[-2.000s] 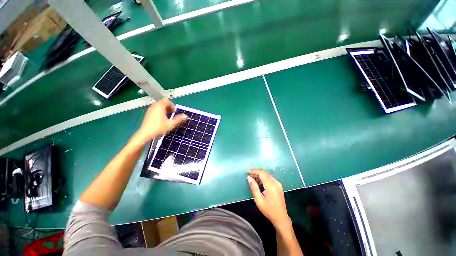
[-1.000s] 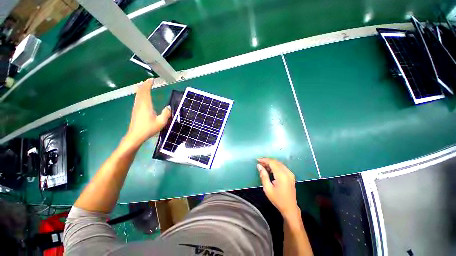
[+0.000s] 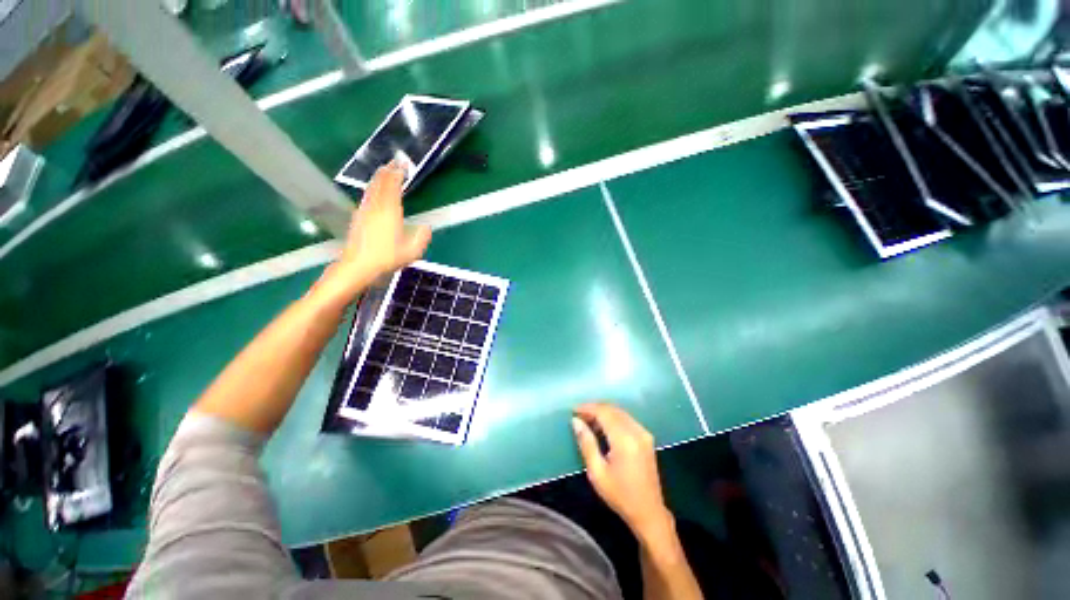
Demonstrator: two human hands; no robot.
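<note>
A small solar panel (image 3: 431,352) lies face up on the green bench, on top of another dark panel whose edge shows at its left. My left hand (image 3: 381,229) reaches over the white rail, its fingertips at the near edge of a panel (image 3: 405,138) on the green surface beyond. That panel lies over another dark one. Whether the fingers grip it is not clear. My right hand (image 3: 617,455) is empty at the bench's front edge, fingers loosely curled and apart.
Several fanned panels (image 3: 874,188) lie at the bench's far right. The light box (image 3: 950,469) is at the lower right. Black panels or parts (image 3: 78,445) lie at the left end. A slanting white post (image 3: 223,111) stands beside my left hand. A cardboard box (image 3: 373,551) is below the bench.
My left hand has moved from beside the bench panels up across the rail to the far panel. The far panel has shifted right over the last two seconds. My right hand stays near the edge.
</note>
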